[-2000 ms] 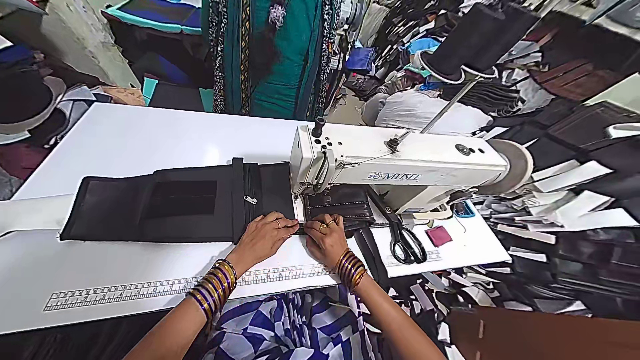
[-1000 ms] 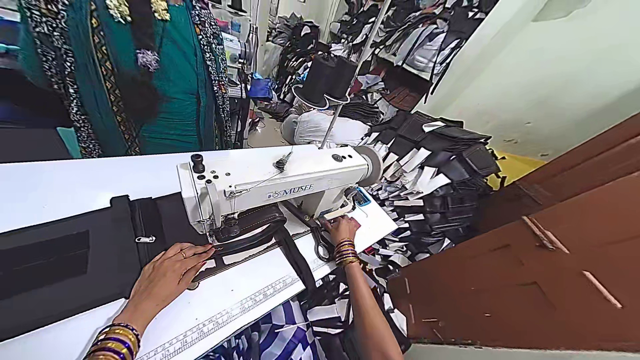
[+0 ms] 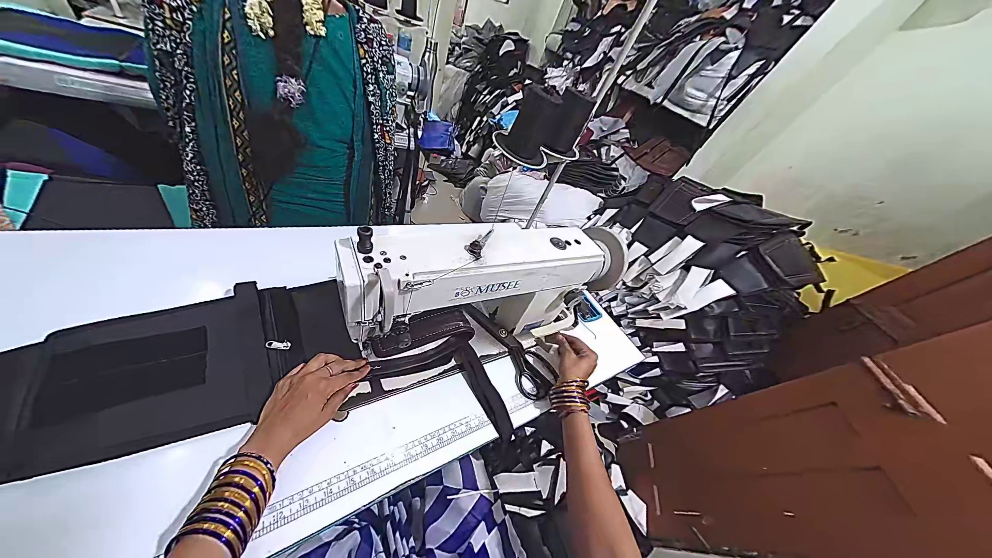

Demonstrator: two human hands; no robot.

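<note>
A white industrial sewing machine (image 3: 488, 275) stands on a white table. Dark fabric (image 3: 155, 372) with a metal zipper pull (image 3: 277, 345) extends left of its needle area. My left hand (image 3: 318, 395) lies flat on the dark piece just in front of the presser foot, fingers extended. A folded black piece with light stitching (image 3: 426, 333) passes beneath the machine arm, and a black strip (image 3: 484, 387) hangs over the table's front edge. My right hand (image 3: 575, 358) is at the right end of the machine base, fingers curled beside a pale lever-like part; its grip is unclear. Black-handled scissors (image 3: 533, 372) lie left of it.
A printed ruler scale (image 3: 380, 473) runs along the table's front edge. Black thread cones (image 3: 542, 120) stand behind the machine. Dark pieces with white strips (image 3: 721, 271) are heaped to the right, beside a brown wooden panel (image 3: 837, 418). A person in teal clothing (image 3: 318, 116) is across the table.
My right hand has left the black piece by the needle and moved right, to the end of the machine base. My left hand remains near the needle. The view has swung right.
</note>
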